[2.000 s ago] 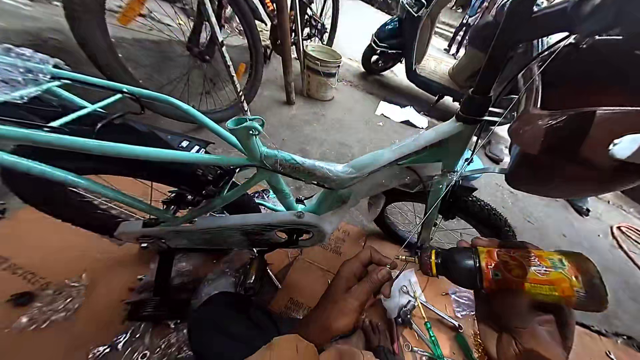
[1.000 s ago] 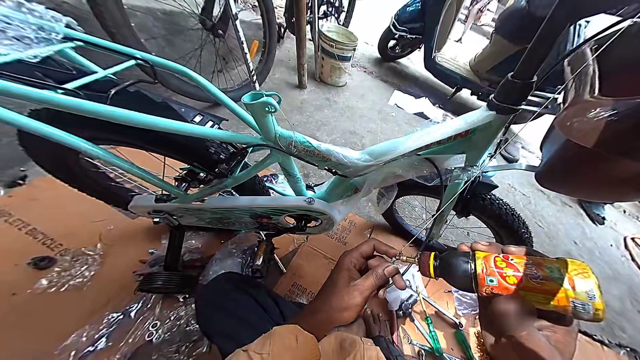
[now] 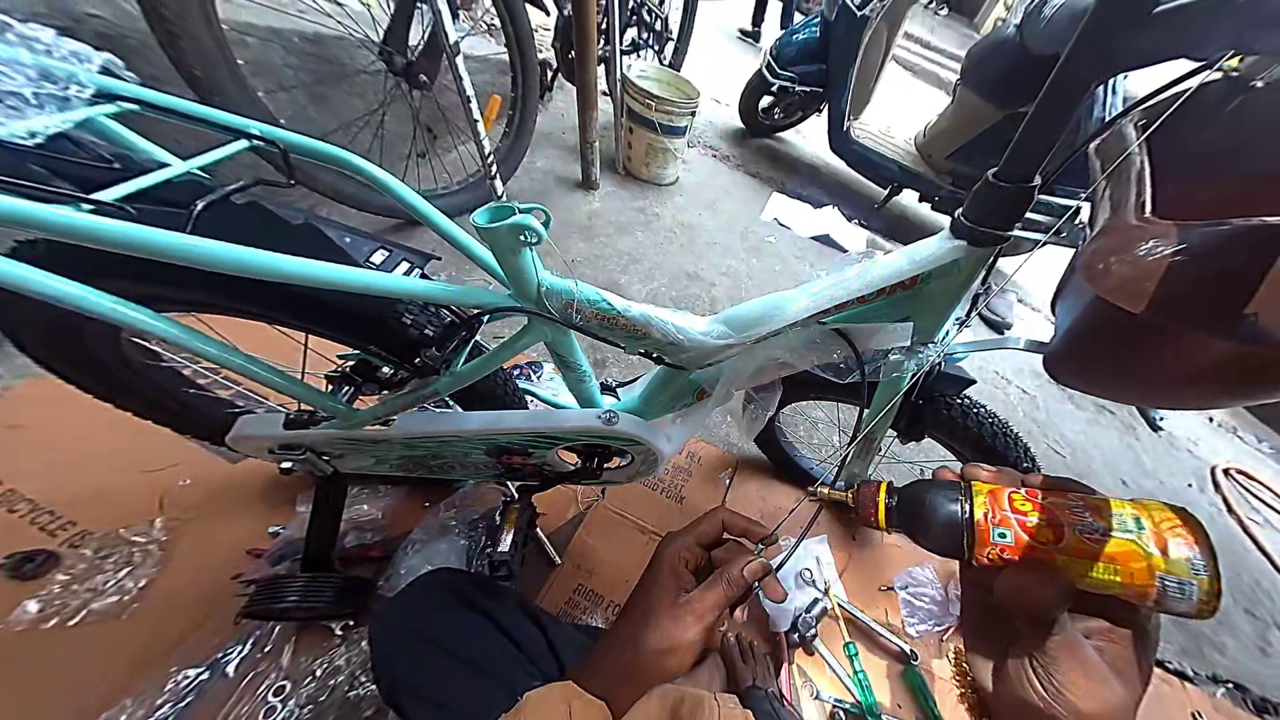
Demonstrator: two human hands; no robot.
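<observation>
My left hand (image 3: 700, 590) pinches a thin black brake cable (image 3: 800, 540) between thumb and fingers, low in the middle. My right hand (image 3: 1060, 620) is wrapped around a plastic bottle (image 3: 1090, 540) with an orange and yellow label, lying nearly sideways. Its brass nozzle (image 3: 830, 493) points left at the cable, just above my left hand; whether it touches is unclear. Behind both hands stands a mint-green bicycle frame (image 3: 380, 280), partly wrapped in clear plastic, with a chain guard (image 3: 450, 445) and a front wheel (image 3: 900, 430).
Wrenches (image 3: 870, 630) and a green-handled screwdriver (image 3: 860, 675) lie on cardboard (image 3: 80, 640) beside my left hand. A brown saddle-like part (image 3: 1170, 290) juts in at the right. Further back are a paint bucket (image 3: 655, 125), another bicycle wheel (image 3: 370, 110) and a scooter (image 3: 880, 120).
The view has shifted somewhat. My left hand still holds the cable, and my right hand still holds the bottle sideways with its nozzle close to the left hand.
</observation>
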